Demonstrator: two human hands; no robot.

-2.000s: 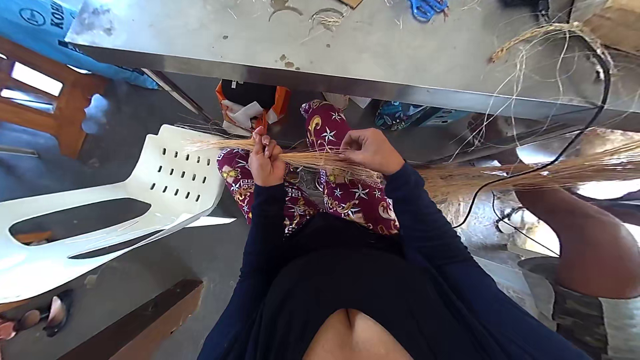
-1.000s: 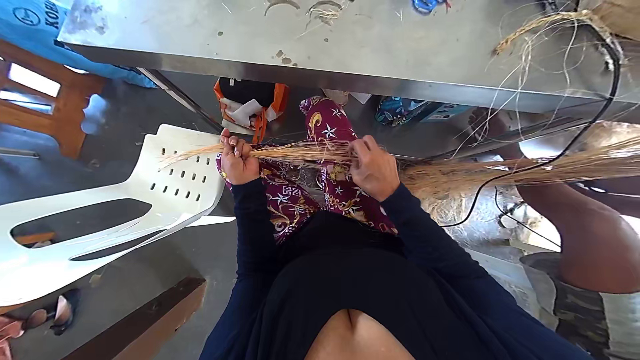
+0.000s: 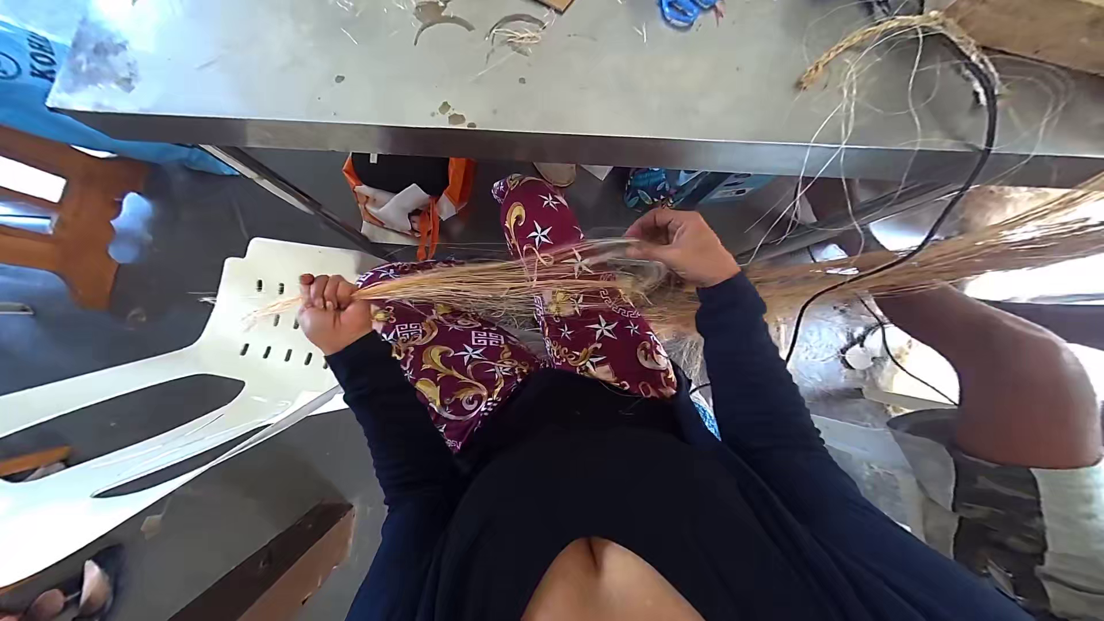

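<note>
A bundle of straw-coloured plant fibres [image 3: 466, 283] lies across my lap, over maroon patterned trousers. My left hand [image 3: 335, 309] is closed in a fist around its left end, and a thin tip sticks out over the white chair. On the right, my right hand [image 3: 683, 246] pinches pale strands between thumb and fingers, at the upper side of the bundle. The fibres spread loosely between the hands. Behind my right forearm, a larger mass of long fibres [image 3: 966, 250] runs off to the right.
A metal table [image 3: 604, 95] spans the front, with blue-handled scissors [image 3: 680, 10], a braided fibre piece [image 3: 862, 39] and a black cable [image 3: 975, 172] on it. A white plastic chair [image 3: 216, 354] stands at left, an orange-trimmed bag [image 3: 405, 194] under the table. A person's bare leg [image 3: 1018, 371] is at right.
Since the last frame, my right hand has lifted from the bundle with its fingers more extended, drawing out strands. My left hand has kept its hold on the bundle's end.
</note>
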